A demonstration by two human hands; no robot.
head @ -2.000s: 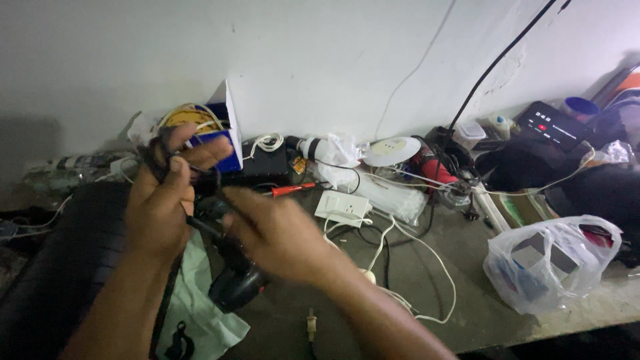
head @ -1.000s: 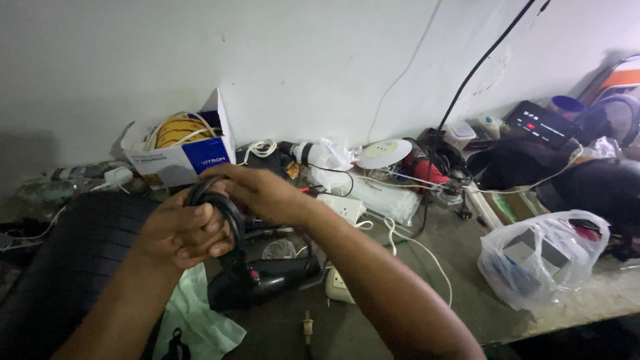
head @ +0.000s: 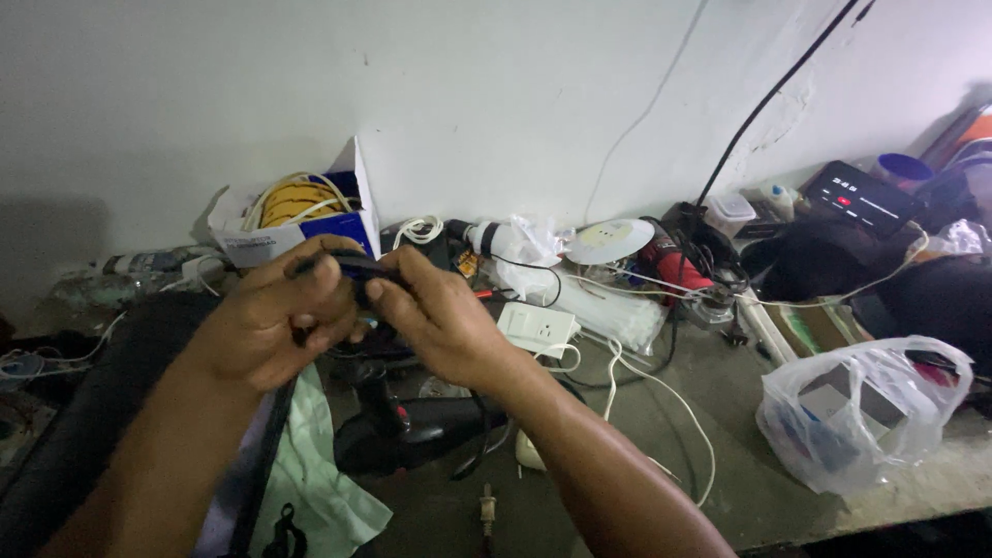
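Note:
My left hand and my right hand meet left of centre, both gripping a bundled black cord; fingers hide much of it. Beneath them a black hair dryer lies on its side on the dark tabletop, its handle partly behind the hands. A two-pin plug on a dark cord lies near the front. Left of the dryer is a pale green cloth with a small black looped item on it. A white power outlet box with a white cable sits right of my right hand.
An open cardboard box with yellow coiled material stands by the wall. Clear cable ties, a red power tool, a white disc and a plastic bag lie to the right. A phone stands further back. A large black case is at left.
The black cord showed as open loops in my hands a second ago; now it is bunched between my fingers. My right hand has moved from over the loops to their right side.

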